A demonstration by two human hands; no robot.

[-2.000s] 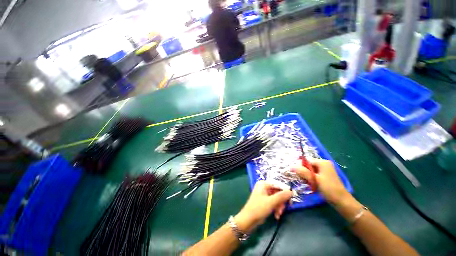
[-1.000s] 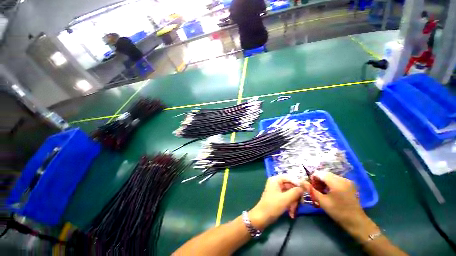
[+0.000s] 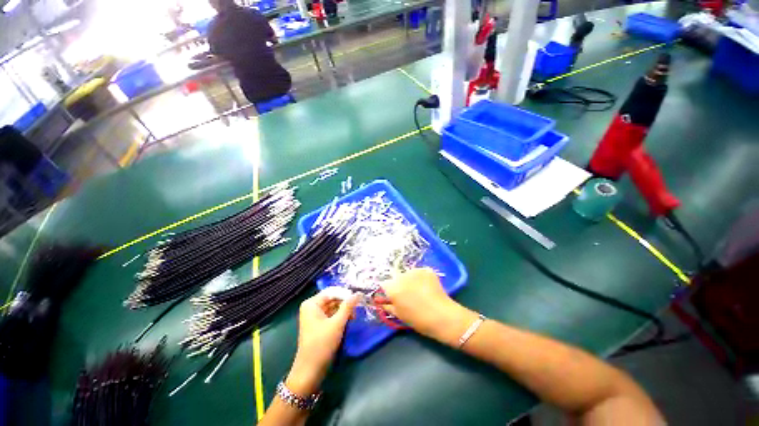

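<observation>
My left hand (image 3: 323, 326) is over the near left part of the blue tray (image 3: 452, 268), its fingers pinched on a black cable that is mostly hidden by the hand. My right hand (image 3: 416, 301) is just beside it, closed around small red-handled scissors (image 3: 389, 316), whose blades are hidden. The two hands nearly touch. White and silvery scraps (image 3: 379, 241) fill much of the tray. A row of black cables with pale ends (image 3: 287, 279) reaches onto the tray's left side. A second such row (image 3: 218, 243) lies behind it.
Dark-ended cables (image 3: 121, 387) lie near left. Nested blue bins (image 3: 503, 137) sit on white paper (image 3: 549, 190), by a steel ruler (image 3: 518, 223). A red heat gun (image 3: 626, 150), a green tape roll (image 3: 596, 200) and a black cord (image 3: 574, 287) are at right. A person (image 3: 248, 54) is beyond the bench.
The view has turned right, so the tray and cables appear further left and the heat gun and tape roll now show. The hands stay together over the tray; the scissors are more hidden.
</observation>
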